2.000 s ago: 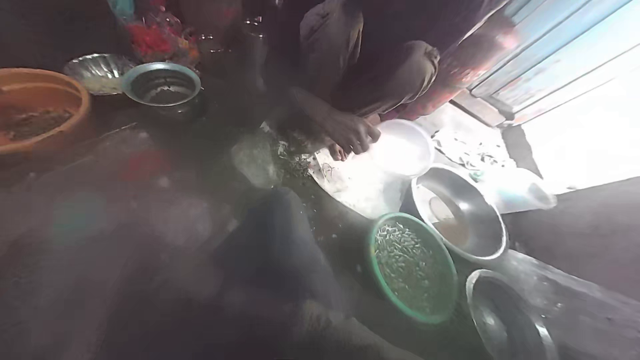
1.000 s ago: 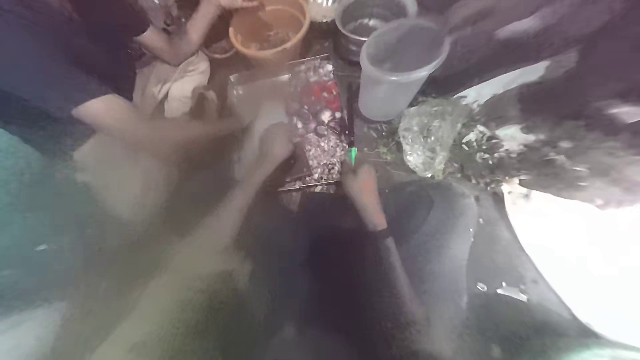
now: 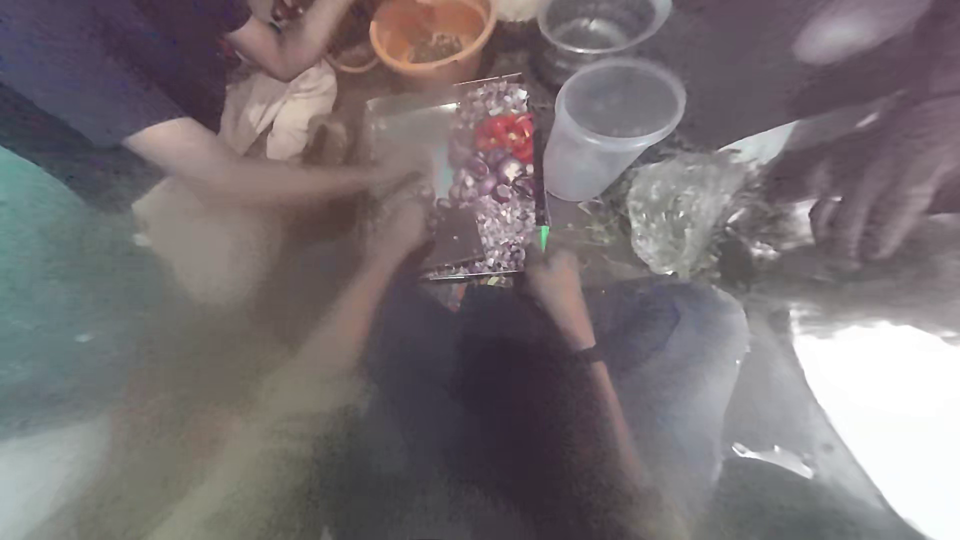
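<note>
A metal tray (image 3: 480, 274) lies before my knees, with chopped onion (image 3: 506, 225), whole peeled red onions (image 3: 487, 176) and cut red tomatoes or peppers (image 3: 504, 133) along its right half. At its near right corner, my right hand (image 3: 555, 281) is closed on a knife's green handle (image 3: 544, 238); its dark blade seems to point away from me. Over the tray's left side is my left hand (image 3: 401, 221), blurred, its fingers not clear, and whether it holds anything is hidden. Close beyond it, another person's hand (image 3: 405, 169) reaches in from the left.
A translucent plastic bucket (image 3: 592, 150) stands right of the tray, beside a clear plastic bag (image 3: 667, 217). Behind are an orange basin (image 3: 435, 67) and a metal pot (image 3: 600, 49). Another person's hand (image 3: 877, 195) hangs at the right; a third forearm (image 3: 292, 45) crosses at upper left.
The view has swung far from the basins of two seconds ago to the tray. Since one second ago, my right hand stays near the tray corner with the knife.
</note>
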